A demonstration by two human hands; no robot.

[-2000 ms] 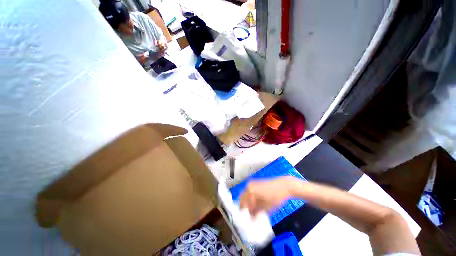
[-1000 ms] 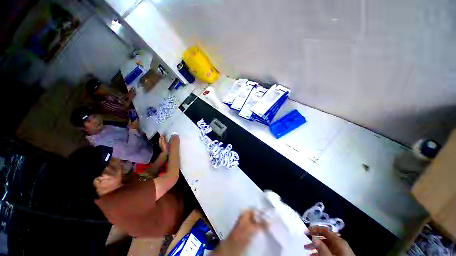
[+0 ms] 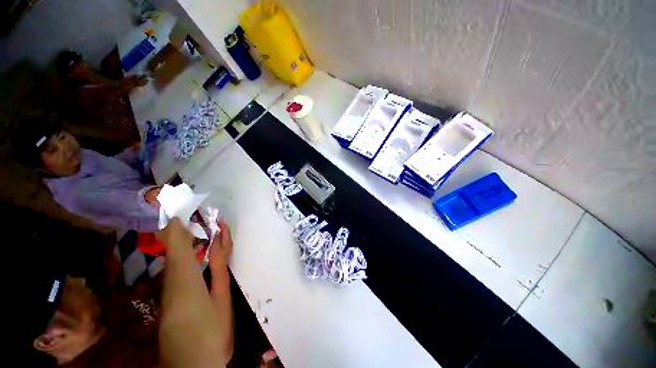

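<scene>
A bare forearm, which looks like mine, reaches up from the bottom edge. My left hand (image 3: pixel 175 228) grips a white sheet (image 3: pixel 180 203), its fingers partly hidden. Another person's hand (image 3: pixel 152 195) touches the sheet's left side. Just right, a second hand (image 3: pixel 224 243) holds a crumpled white piece (image 3: pixel 210 224); I cannot tell whether it is my right hand or a neighbour's. A fingertip-like piece of skin shows at the bottom edge, owner unclear.
Coiled white cables (image 3: pixel 331 251) and a greyish clear case (image 3: pixel 315 184) lie along the black strip (image 3: pixel 403 277). White-blue retail boxes (image 3: pixel 442 151), a blue tray (image 3: pixel 475 200) and a yellow container (image 3: pixel 277 43) stand near the wall. Three people are at the left.
The view has turned from the carton to the long bench, then shifted further. The white sheets, low in front a second ago, are now at the left beside the neighbours. The carton is out of view.
</scene>
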